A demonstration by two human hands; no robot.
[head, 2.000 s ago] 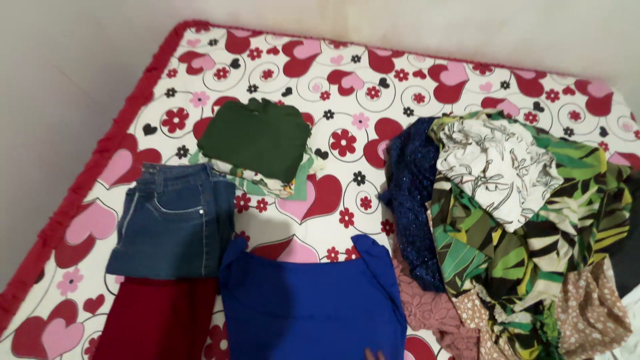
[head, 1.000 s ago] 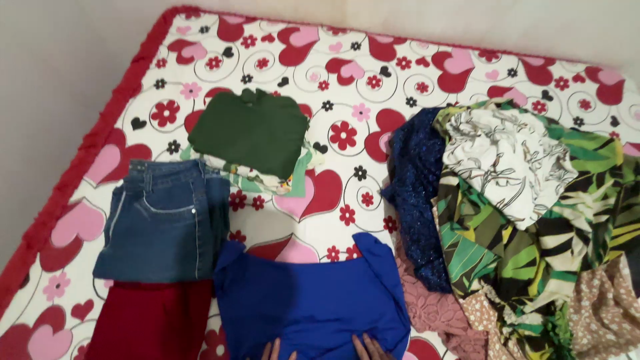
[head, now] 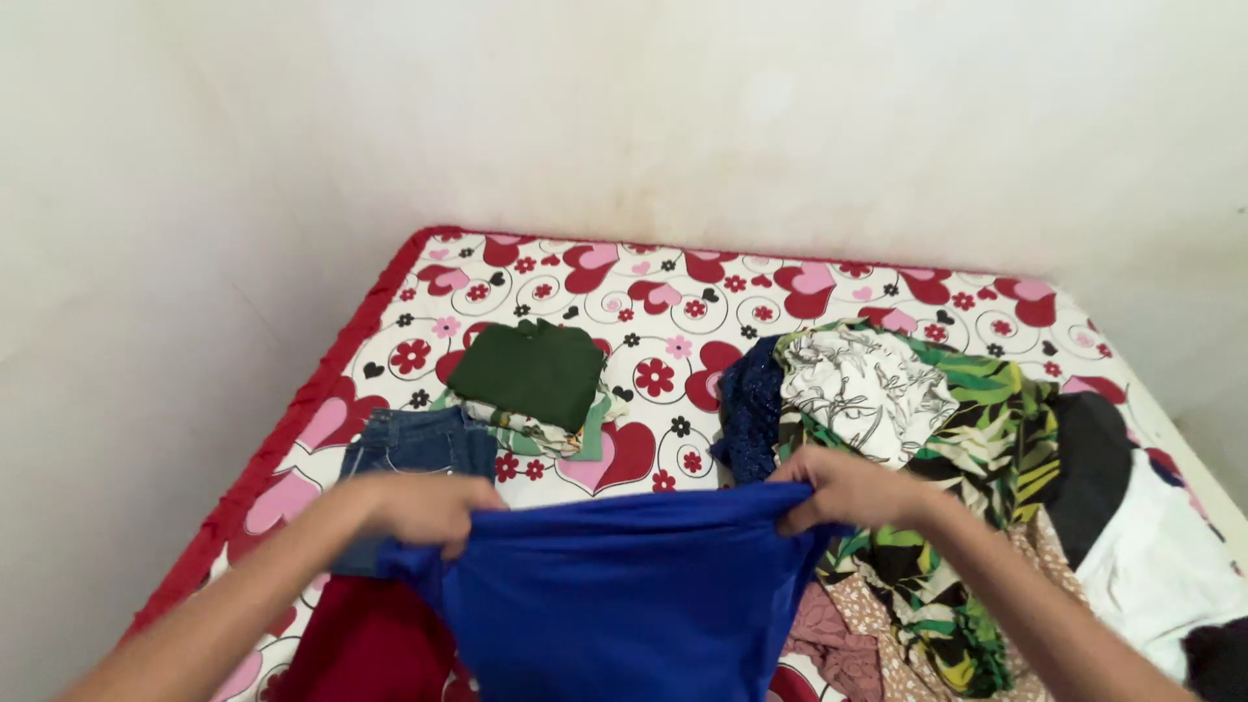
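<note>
A blue garment (head: 624,595) is stretched between my two hands, raised off the bed, its lower part running out of view at the bottom. My left hand (head: 424,507) grips its upper edge at the left, in front of folded blue jeans (head: 419,439). At the right end of the same edge, my right hand (head: 843,492) is closed on the cloth. Beyond my left hand, a folded dark green garment (head: 531,370) lies on top of other folded clothes. Folded dark red cloth (head: 366,643) is below the jeans.
On the right lies a loose heap: a white patterned garment (head: 863,390), leaf-print cloth (head: 975,458), dark blue cloth (head: 751,409), pink cloth (head: 834,643), and black and white pieces. A heart-print bedsheet (head: 624,283) with red trim covers the bed, against pale walls.
The blue garment lay on the bed; both hands, earlier at its lower part, now hold its upper edge and have lifted it. The view has tilted up.
</note>
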